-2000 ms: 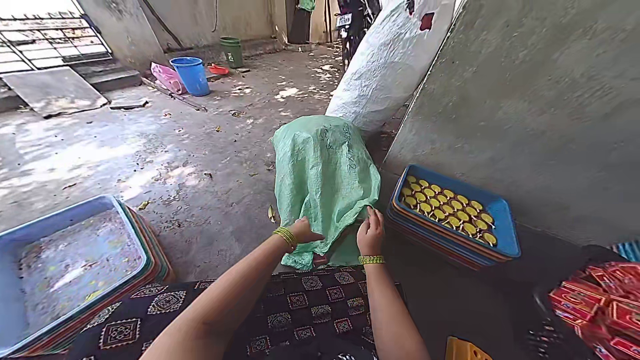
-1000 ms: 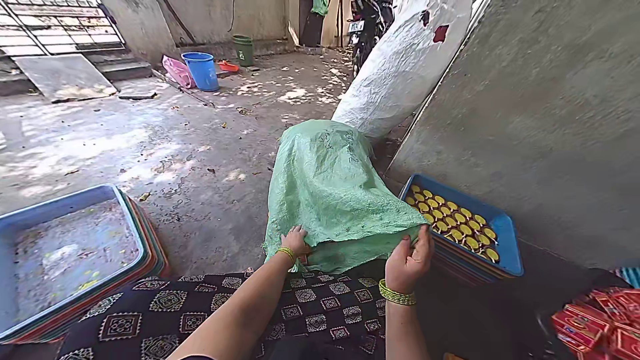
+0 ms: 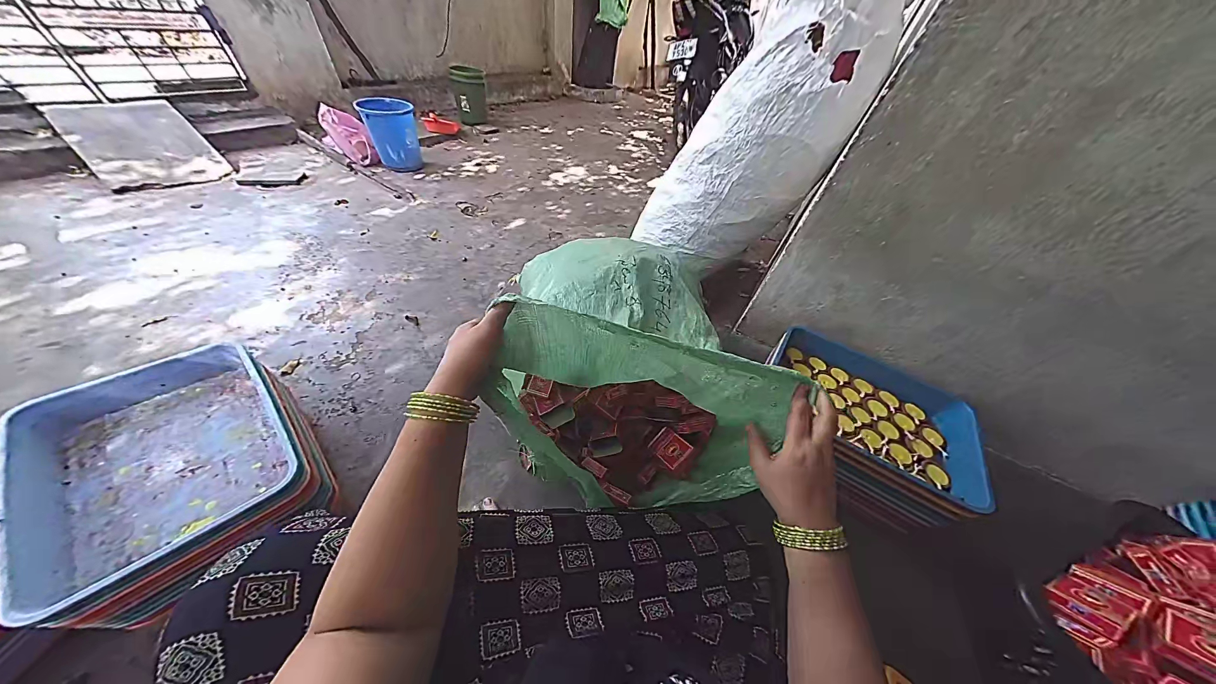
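Observation:
A green woven plastic sack point(image 3: 617, 285) lies in front of my lap with its mouth spread towards me. Many small red cardboard boxes point(image 3: 673, 450) show inside it. My left hand point(image 3: 472, 350) grips the left edge of the mouth. At the right edge, my right hand point(image 3: 800, 451) pinches the rim between thumb and fingers. Handwriting marks the top of the sack. Both wrists wear yellow-green bangles.
To the left stands a stack of trays, a blue one point(image 3: 271, 418) on top. A blue tray point(image 3: 971, 456) at right holds round yellow-topped pieces. Red packets point(image 3: 1102, 603) lie lower right. A white sack point(image 3: 741, 152) leans by the sloping grey slab point(image 3: 1026, 237). Behind stands a blue bucket point(image 3: 389, 133).
The sack's mouth has been opened wide, and the red boxes inside have come into sight. My hands have moved apart, each at one side of the mouth.

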